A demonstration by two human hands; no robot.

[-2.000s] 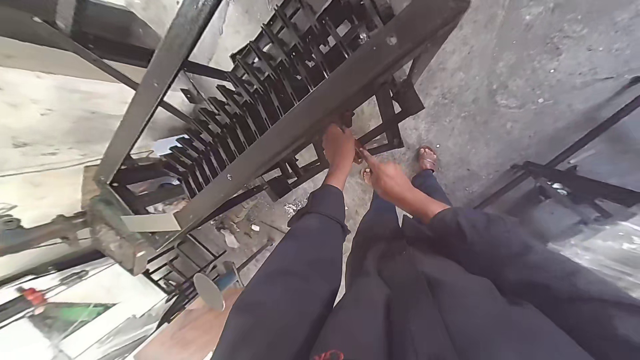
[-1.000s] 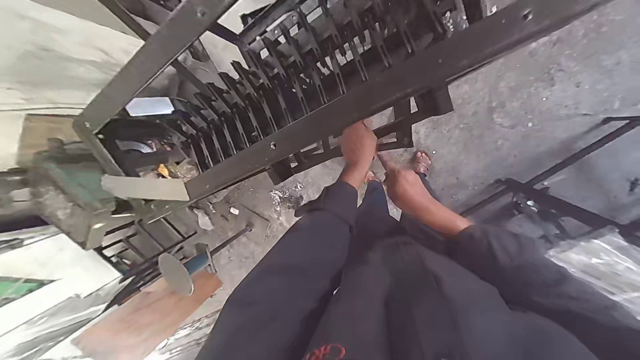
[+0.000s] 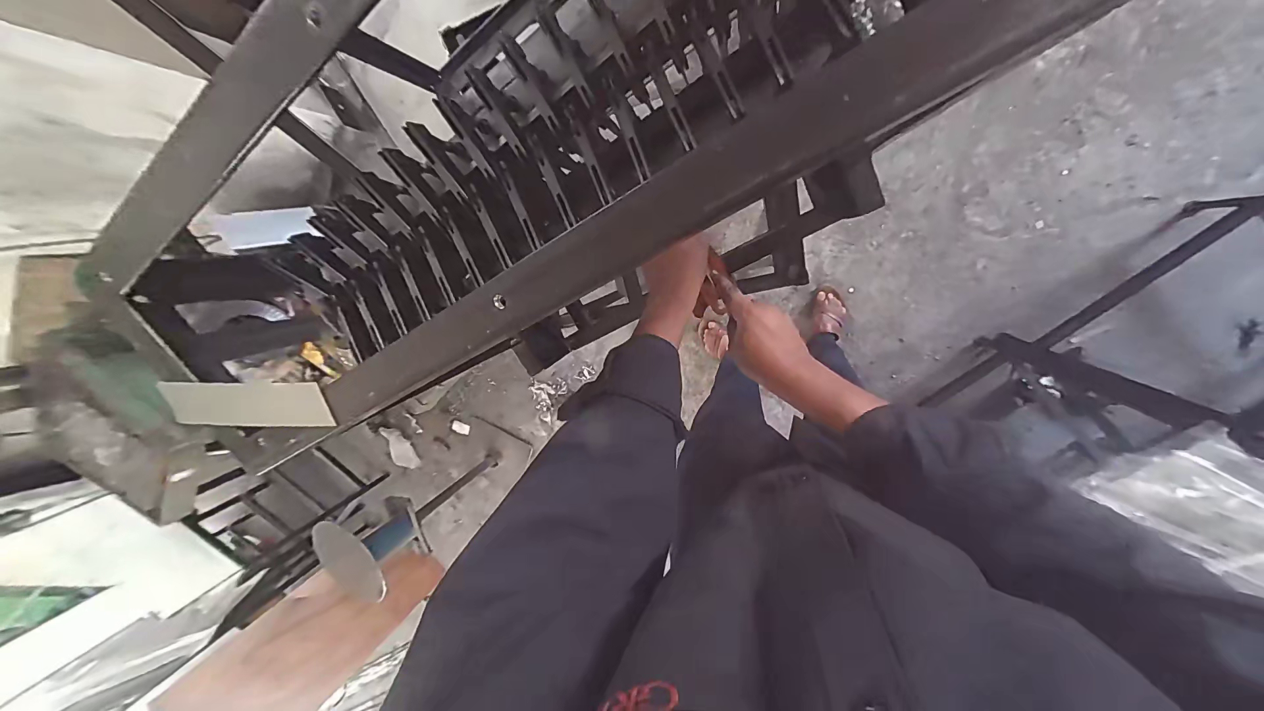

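Note:
A long dark metal beam (image 3: 592,242) of a large frame crosses the view diagonally. Beneath its lower edge, my left hand (image 3: 678,276) reaches in, its fingers mostly hidden by the beam. My right hand (image 3: 760,331) is just to the right, its index finger extended towards the left hand's fingers, the other fingers curled. Whether either hand holds something small cannot be told. Smaller dark metal brackets (image 3: 787,237) show below the beam beside the hands. Rows of thin dark metal bars (image 3: 513,148) stand behind the beam.
Left of the frame is a worn green bench vise (image 3: 118,405). A pale strip (image 3: 247,404) lies across the frame's corner. A round disc (image 3: 348,561) and a brown board (image 3: 296,642) are lower left. Another dark metal stand (image 3: 1096,380) is at right. Scraps lie on the concrete floor (image 3: 968,237).
The view has shifted closer over the beam. Both hands remain together at its lower edge; the left hand's fingers are now more hidden beneath it than two seconds ago.

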